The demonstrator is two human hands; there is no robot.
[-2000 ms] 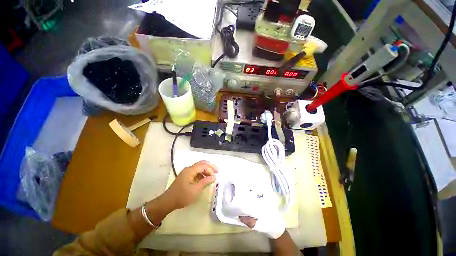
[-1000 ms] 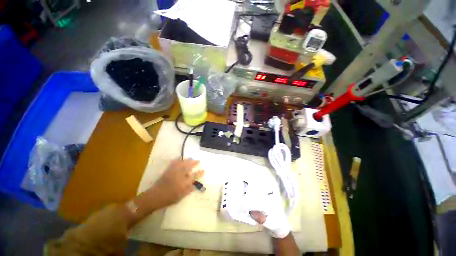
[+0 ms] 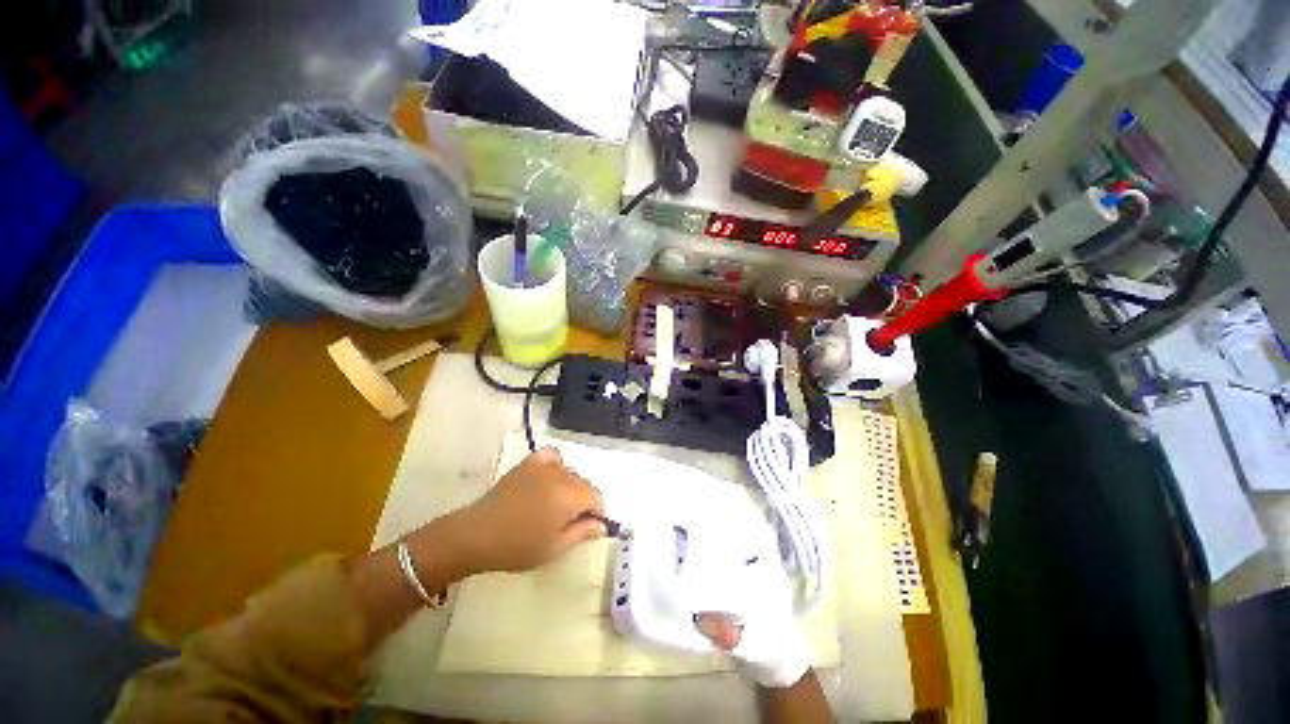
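A white power socket unit [image 3: 662, 591] lies on the cream mat, its port side facing left. My left hand [image 3: 545, 512] is bare and closed on the black USB test cable [image 3: 611, 525], whose tip is at the unit's upper left side; whether it is fully in a port I cannot tell. My right hand [image 3: 753, 622], in a white glove, holds the unit from the right. The looped white power cord [image 3: 787, 474] runs from the unit to a white mains plug [image 3: 761, 357] in the black test socket strip [image 3: 587, 398].
Behind stand a pen cup [image 3: 525, 304], a bag of black parts [image 3: 351, 234] and a grey meter with red digits [image 3: 771, 241]. A red-handled probe [image 3: 934, 304] slants to a white block [image 3: 866, 361]. Masking tape [image 3: 367, 378] lies left, a green conveyor [image 3: 1089, 538] right.
My left hand has picked up the black USB cable and brought its tip to the unit's left side. My right hand still holds the unit. The camera view has shifted slightly.
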